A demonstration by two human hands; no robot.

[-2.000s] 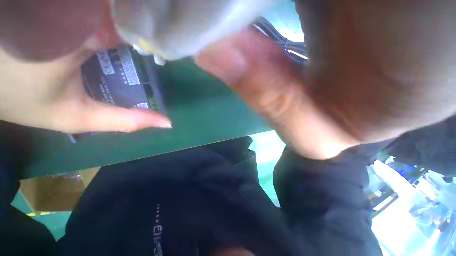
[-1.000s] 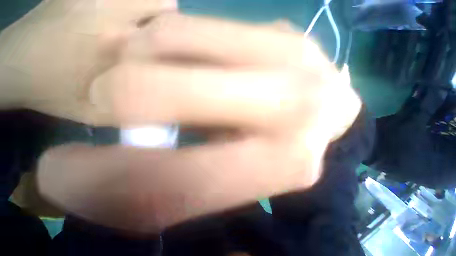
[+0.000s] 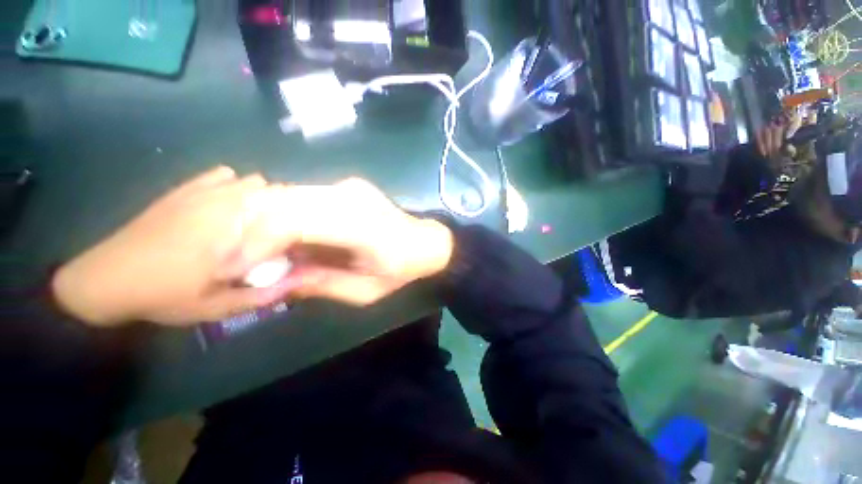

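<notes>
My left hand (image 3: 156, 257), bare and overexposed, is at the left over the bench, closed on a dark flat unit (image 3: 248, 321) with a purple sheen. Only the unit's lower edge shows, below the hands. My right hand (image 3: 354, 241), bare, comes from the right and overlaps my left fingers. A small white piece (image 3: 268, 273) shows at its fingertips, which look pinched on it. Glare hides the exact contact.
A teal smartphone (image 3: 109, 36) lies top left. Black box-like devices (image 3: 345, 47), a white adapter (image 3: 319, 104) and its looped cable (image 3: 452, 132) lie beyond my hands. A clear bag or cup (image 3: 510, 99) and black tray stacks (image 3: 605, 85) stand right. A person in dark clothing (image 3: 737, 255) is further right.
Both hands were very close to the camera and now show smaller and lower, over the bench. The phone, adapter and trays have come into view. The unit is now mostly covered by the hands.
</notes>
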